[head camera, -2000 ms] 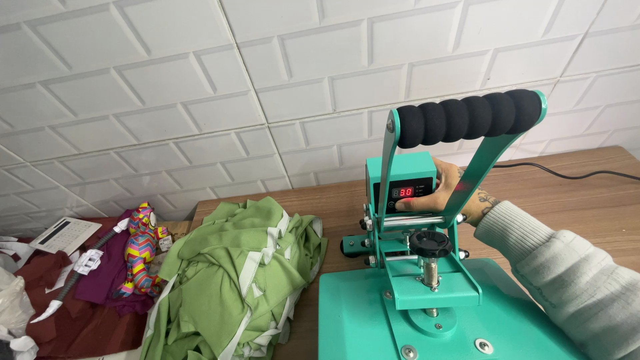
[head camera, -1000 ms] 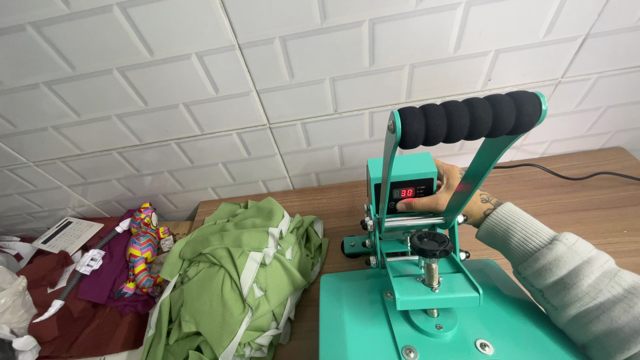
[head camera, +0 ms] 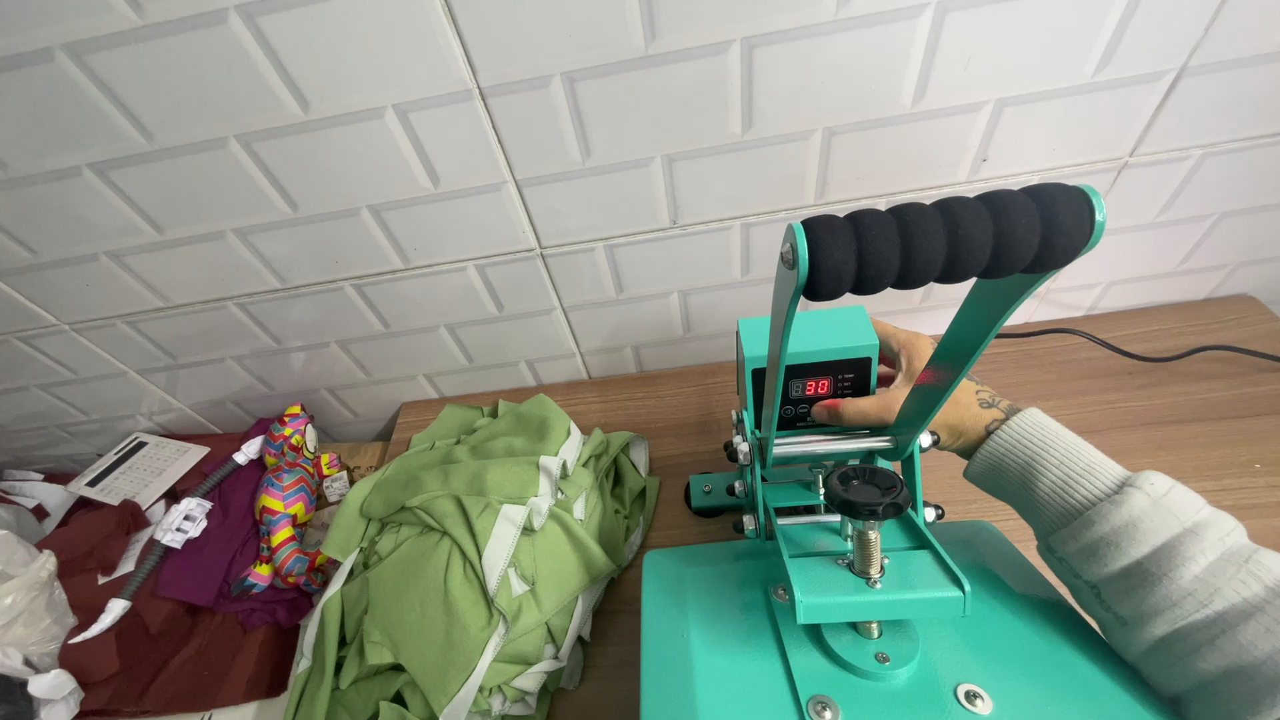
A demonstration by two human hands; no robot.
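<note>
My right hand [head camera: 925, 385] reaches in from the right, behind the arm of a teal heat press [head camera: 740, 610]. Its thumb touches a button under the lit red display on the control box [head camera: 808, 345]; the other fingers are hidden behind the box. The black foam-covered handle [head camera: 948, 240] stands raised above. A black pressure knob [head camera: 867, 492] on a threaded screw sits in front of the box, over the flat upper plate. My left hand is out of view.
Green fabric with white strips [head camera: 480, 570] is heaped left of the press. Further left lie a calculator [head camera: 138, 468], a multicoloured figurine [head camera: 288, 505], maroon cloth [head camera: 180, 650] and clear plastic [head camera: 30, 590]. A black cable [head camera: 1130, 352] crosses the wooden table [head camera: 1180, 420] to the right. White tiled wall stands behind.
</note>
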